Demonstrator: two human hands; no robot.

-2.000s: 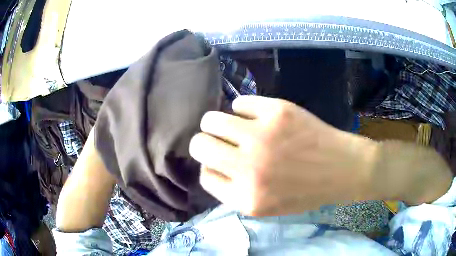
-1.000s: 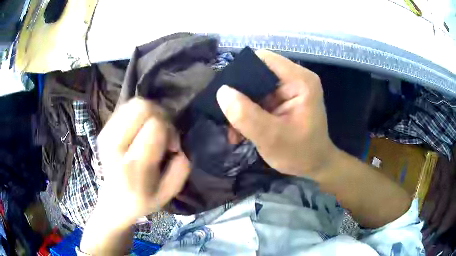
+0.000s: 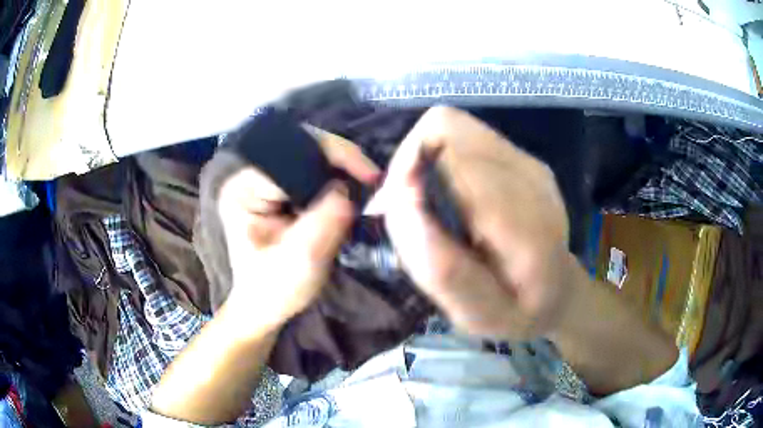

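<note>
My left hand (image 3: pixel 284 234) is closed on a dark elastic band (image 3: pixel 289 159), whose flat black end sticks up above the fingers. My right hand (image 3: pixel 494 234) is beside it, fingers curled round a dark strip (image 3: pixel 443 196); blur hides whether this is the same band. The brown garment piece (image 3: pixel 335 326) hangs bunched below and behind both hands, over my lap, its top at the table edge. A bit of checked cloth shows blurred between the hands.
The white table (image 3: pixel 401 38) with its grey measuring scale (image 3: pixel 535 81) lies ahead. Brown and plaid cloth (image 3: pixel 138 276) is piled at left. A cardboard box (image 3: pixel 644 259) and plaid cloth (image 3: pixel 703 171) are at right. Tan card (image 3: pixel 71 109) covers the table's left end.
My left hand has taken hold of the black band end. My right hand has turned and closed more. The garment hangs lower, between and below the hands.
</note>
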